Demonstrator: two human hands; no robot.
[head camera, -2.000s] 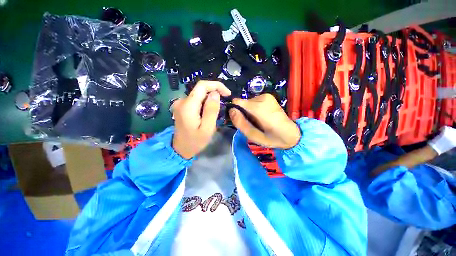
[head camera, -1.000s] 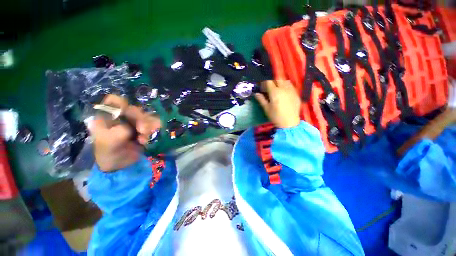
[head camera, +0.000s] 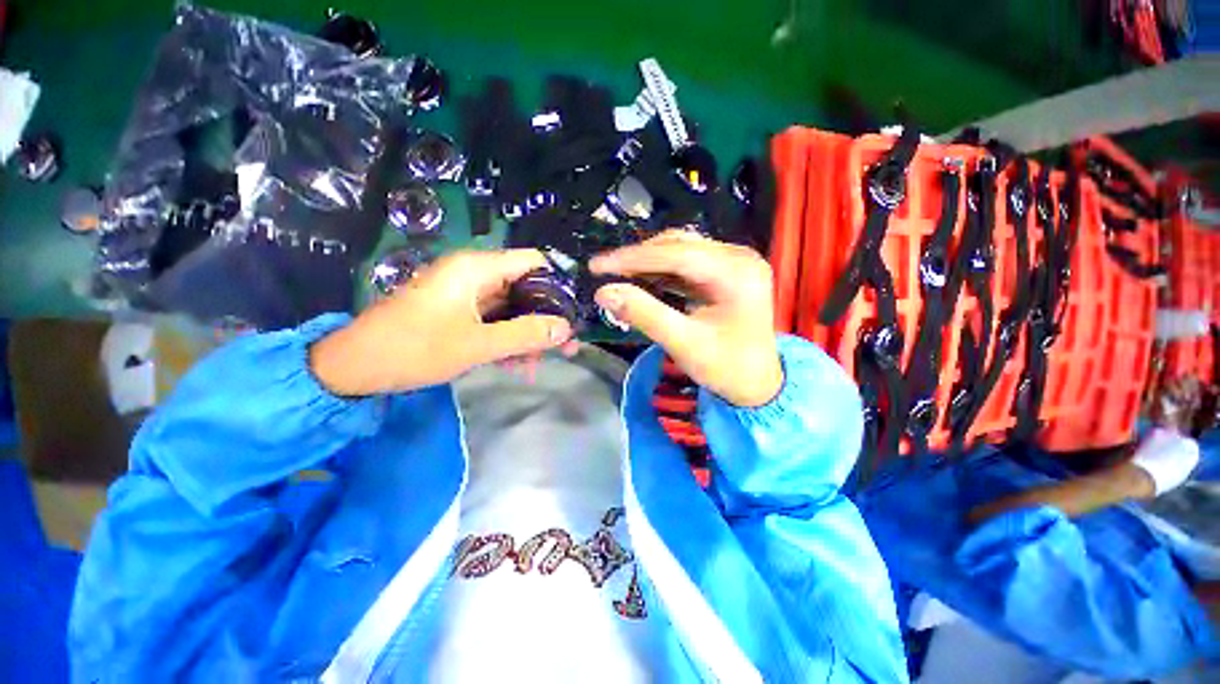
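My left hand (head camera: 435, 318) holds a round dark watch head (head camera: 546, 291) between thumb and fingers, at the bench's near edge. My right hand (head camera: 702, 310) is bent beside it, its fingertips close against the head's right side and closed on a small dark piece that looks like a strap end. The fingers hide most of this piece. Behind the hands lies a dark heap of black straps (head camera: 555, 147) with a pale ladder-like strip (head camera: 662, 102) on its far side. Loose watch heads (head camera: 412, 209) stand in a row left of the heap.
A clear plastic bag of black straps (head camera: 248, 167) lies left. Red trays (head camera: 1090, 341) bearing strapped watches stand at right. An open cardboard box (head camera: 60, 401) is below the bench at left. Another person's forearm (head camera: 1070, 498) reaches in at lower right.
My hands were apart a second ago, the left over the plastic bag and the right by the red trays. They are now together at the centre with a watch head in my left hand.
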